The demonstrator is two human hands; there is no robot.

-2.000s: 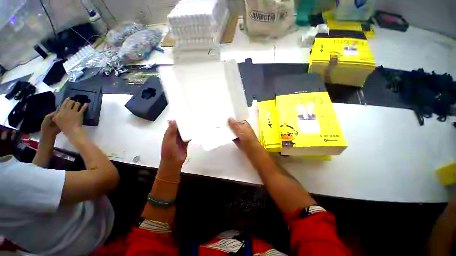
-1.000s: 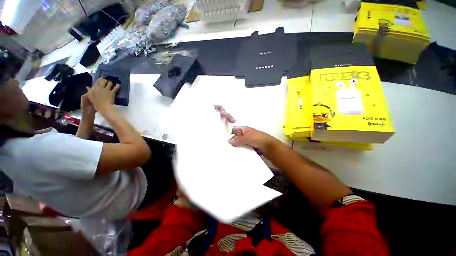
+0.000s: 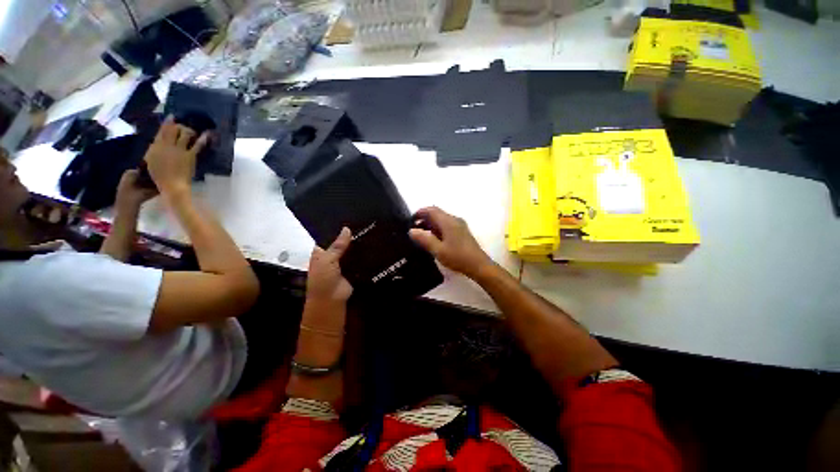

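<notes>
A black inner box point(image 3: 368, 221) with small white lettering is held tilted over the table's front edge. My left hand point(image 3: 330, 267) grips its lower left side, the thumb on the lettered face. My right hand point(image 3: 446, 241) touches its right edge with the fingertips; the hidden side does not show. A black insert tray point(image 3: 309, 138) with a cut-out stands just behind the box. A flat black box blank point(image 3: 472, 115) lies on the black strip. A stack of flat yellow cartons point(image 3: 622, 194) lies right of my right hand.
A person's hands point(image 3: 173, 159) hold a black box at the left. A banded bundle of yellow cartons point(image 3: 693, 69) lies at the back right, white stacked trays point(image 3: 396, 20) at the back. Clear plastic bags point(image 3: 285, 41) lie back left. A black heap point(image 3: 820, 129) is at the right edge.
The white sheet-like piece in my hands has given way to a black box with lettering. My left hand, hidden a second ago, now shows on the box. The view has shifted slightly.
</notes>
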